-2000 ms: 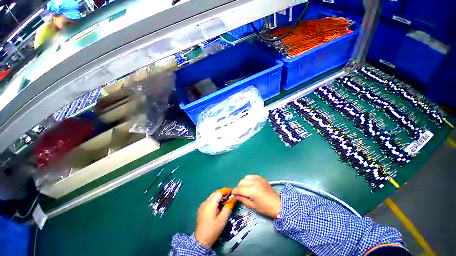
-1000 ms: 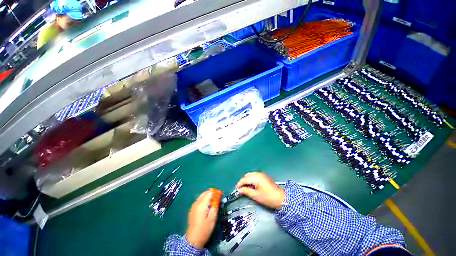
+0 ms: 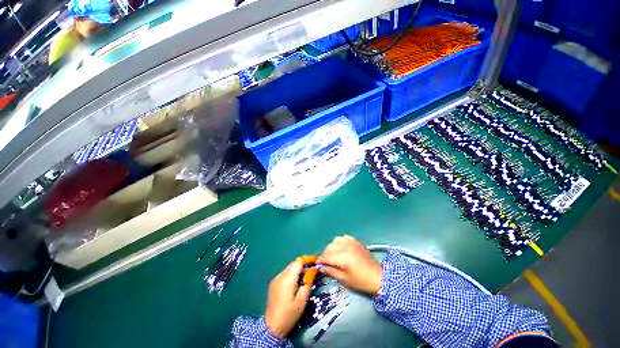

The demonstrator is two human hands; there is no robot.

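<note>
My left hand [image 3: 288, 296] has orange covers on its fingertips and meets my right hand [image 3: 350, 264] just above the green mat. The fingertips of both hands are pinched together on a small part, mostly hidden by the fingers. A loose pile of thin black-and-white wire leads [image 3: 325, 304] lies on the mat below my hands. A second small pile of leads [image 3: 227, 267] lies to the left. A white strip [image 3: 435, 256] curves from near my right hand over the right forearm.
A bagged white roll [image 3: 316, 166] lies at the metal edge. Behind it are an empty-looking blue bin [image 3: 319, 130] and a bin of orange wires [image 3: 428, 49]. Rows of leads [image 3: 489, 163] lie at right. A divided tray [image 3: 146, 221] stands left. A person in a blue cap [image 3: 87, 15] is far left.
Since one second ago, my left hand has moved right and up to meet my right hand. The hands were apart over the pile then. The piles and rows look the same.
</note>
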